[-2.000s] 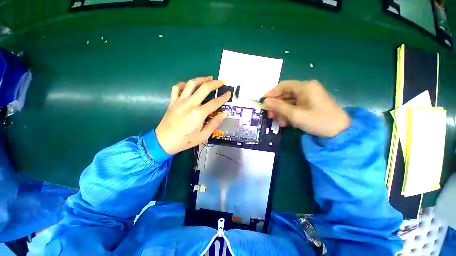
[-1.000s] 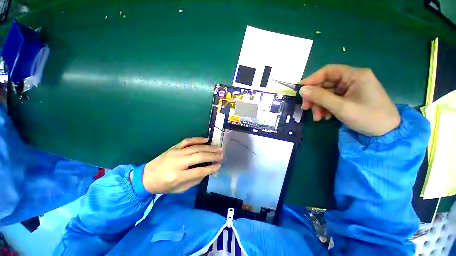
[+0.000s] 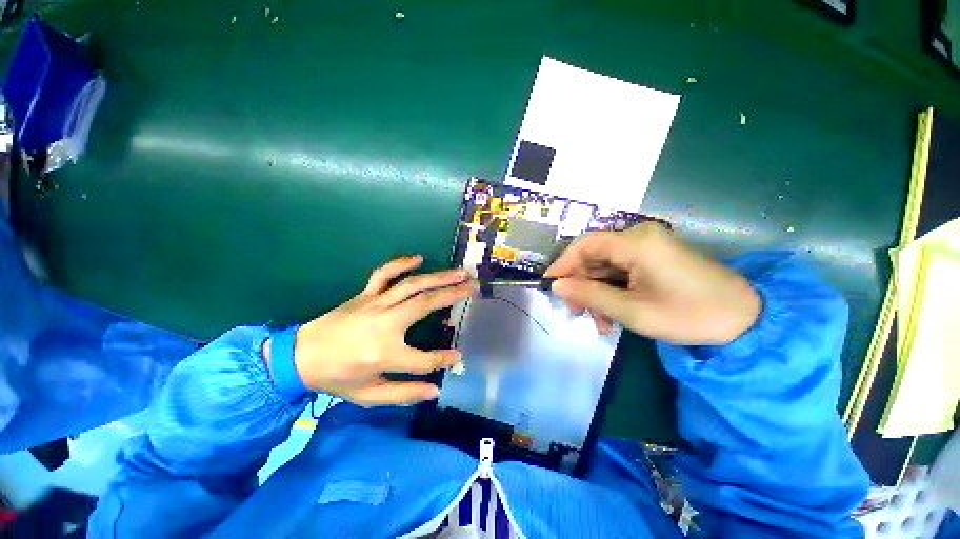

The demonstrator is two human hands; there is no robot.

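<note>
The opened tablet point(image 3: 535, 358) lies in front of me, its circuit board at the far end. My right hand point(image 3: 658, 282) holds the tweezers point(image 3: 521, 282) over the tablet, tips pointing left. A small dark tape piece point(image 3: 485, 286) is at the tips, at the left of the board's near edge; whether it touches the tablet I cannot tell. My left hand point(image 3: 384, 335) rests with spread fingers on the tablet's left edge. The white liner sheet point(image 3: 600, 126) lies beyond the tablet with one black tape patch point(image 3: 534, 162) on it.
A blue parts bin point(image 3: 51, 93) stands at the far left. Pale yellow papers point(image 3: 926, 337) lie over black strips at the right. A white perforated tray point(image 3: 924, 514) is at the lower right. Another person's blue sleeve point(image 3: 74, 347) is at the left. Small scraps lie on the green mat.
The narrow black strip has left the liner sheet. My right hand with the tweezers has moved left and nearer, over the tablet. My left hand's fingers have spread and moved slightly up the edge.
</note>
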